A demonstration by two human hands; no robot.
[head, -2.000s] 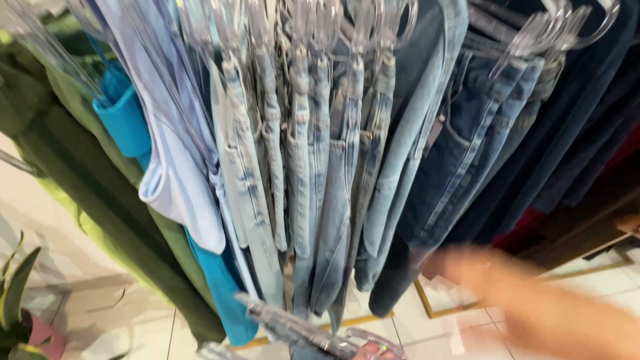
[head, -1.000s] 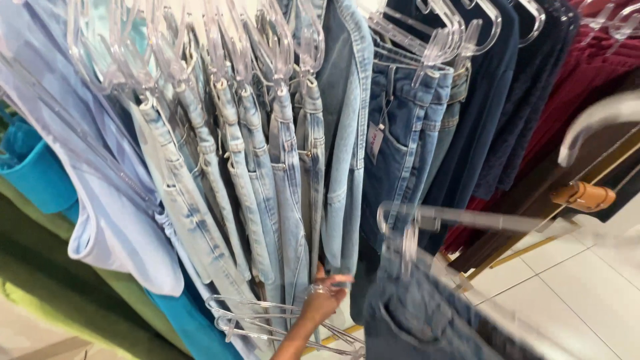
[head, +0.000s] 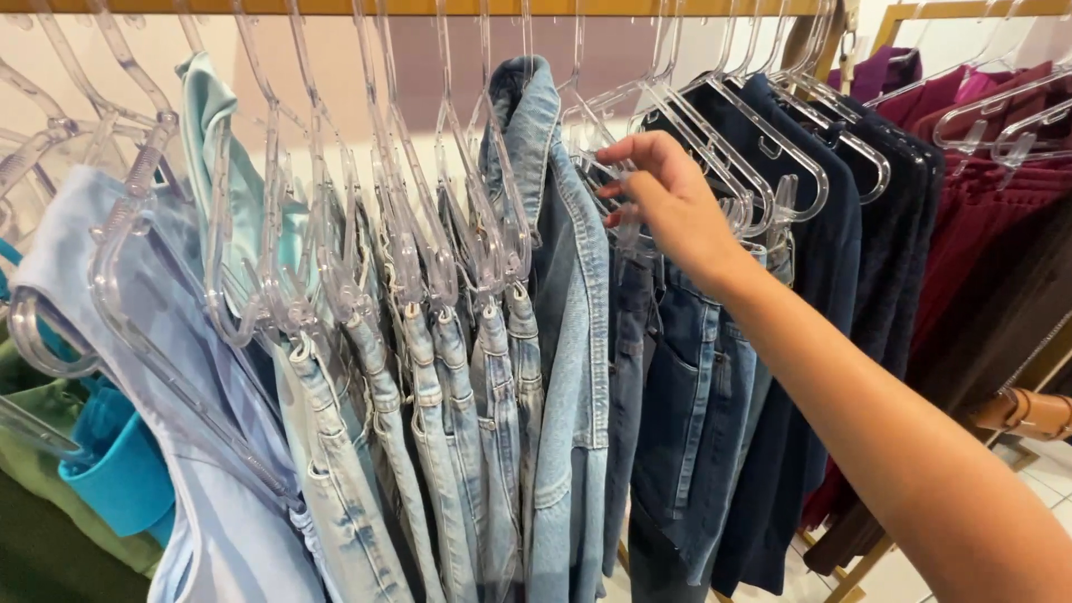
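My right hand (head: pixel 670 205) reaches in from the right, its fingers closed around part of a clear plastic hanger (head: pixel 605 172). Just below it hang grey-blue jeans (head: pixel 628 352), between a light denim jacket (head: pixel 574 335) and darker blue jeans (head: pixel 682 377). Left of the jacket, several pairs of light-wash jeans (head: pixel 427 385) are clipped to clear hangers. My left hand is out of view.
A gold-coloured rail (head: pixel 419 7) runs along the top. Light blue garments (head: pixel 193 402), a turquoise one (head: pixel 126 469) and green ones (head: pixel 50 477) hang left. Navy garments (head: pixel 829 251) hang right, then burgundy clothes (head: pixel 988 226). A brown leather item (head: pixel 1026 412) is at the far right.
The separate dark jeans on a hanger, at the front right one second ago, are gone from there. The hand low among the jeans is out of view. The view has tilted up to the rail.
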